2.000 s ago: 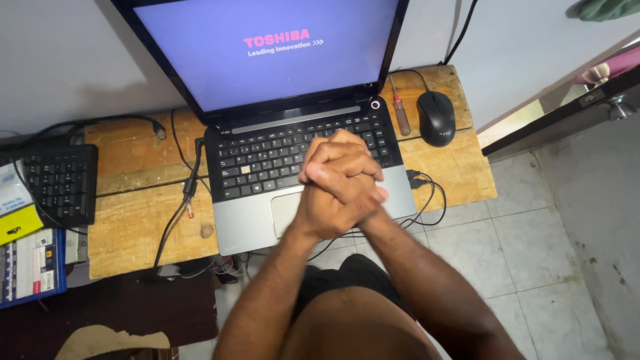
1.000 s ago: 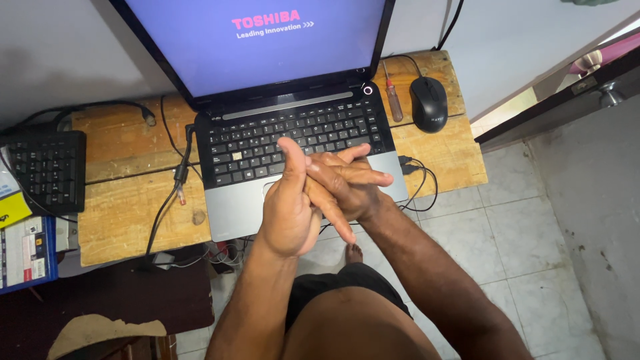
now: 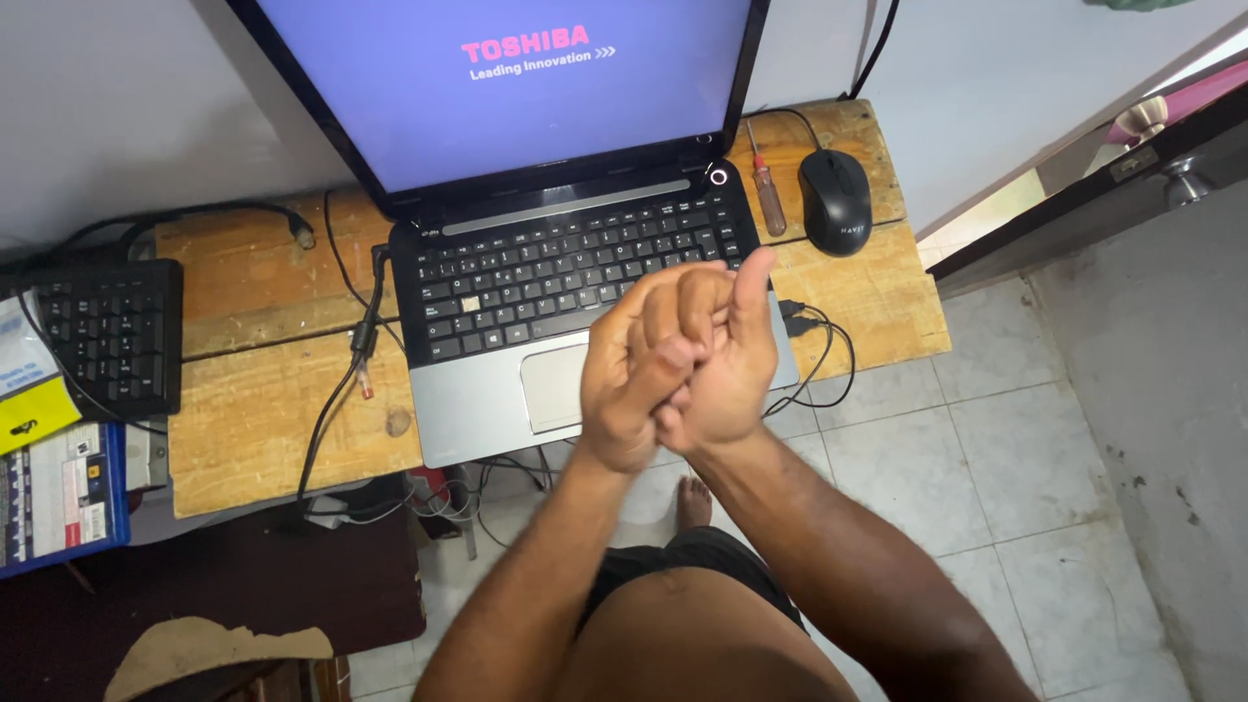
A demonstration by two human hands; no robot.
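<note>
Above the front right of an open Toshiba laptop (image 3: 487, 419), my two hands are clasped together. My left hand (image 3: 726, 361) is on the right, thumb pointing up, palm facing my other hand. My right hand (image 3: 624, 380) wraps round its fingers from the left, so some fingertips of both are hidden. Neither holds an object. The laptop screen (image 3: 546, 97) is lit with the maker's logo, and one key of its keyboard shows a pale square. Right of the laptop lie a screwdriver (image 3: 769, 200) and a black wired mouse (image 3: 836, 203).
The laptop stands on a wooden plank table (image 3: 263, 429). At the left are a black keyboard (image 3: 117, 331) and a blue-edged package (image 3: 119, 487). Black cables (image 3: 331, 429) run over the table and hang below. A dark door (image 3: 1053, 195) is at the right.
A second ago my hands were interlaced with several fingers spread out; now my right hand is folded round the left one's fingers. Two seconds ago they were tightly clasped.
</note>
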